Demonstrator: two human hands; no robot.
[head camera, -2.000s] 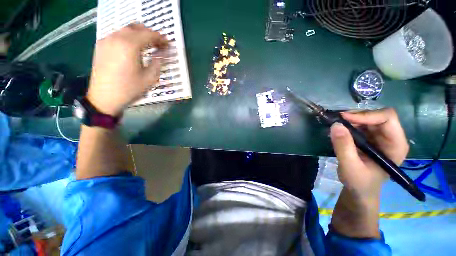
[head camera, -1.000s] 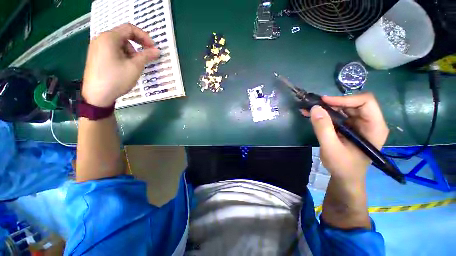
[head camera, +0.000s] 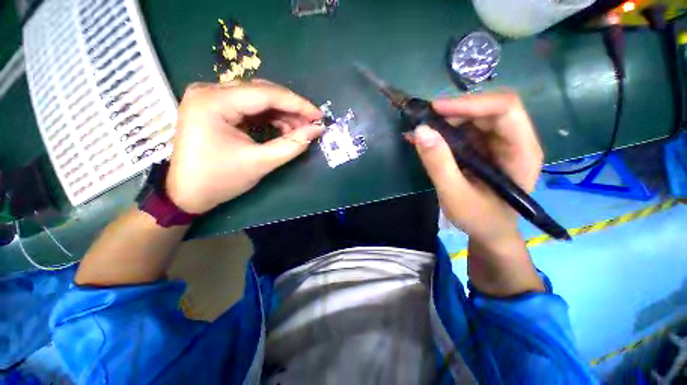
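Observation:
The small whitish circuit board (head camera: 340, 144) lies on the dark green bench top in front of me. My left hand (head camera: 237, 143) is at its left edge, with thumb and forefinger pinched together at the board's upper left corner. Whether a tiny part is between the fingertips is too small to tell. My right hand (head camera: 482, 154) holds the black soldering iron (head camera: 482, 167) like a pen. The iron's blurred tip points up and left, above and to the right of the board, not touching it.
A white sheet with rows of dark parts (head camera: 98, 90) lies at left. A pile of yellow and black bits (head camera: 236, 54) lies beyond my left hand. A round watch (head camera: 476, 57) and a whitish tub (head camera: 527, 13) are at upper right. A black cord (head camera: 619, 98) hangs at right.
My left hand has moved right from the white sheet to the board. The camera view has shifted and tilted. My right hand still holds the iron.

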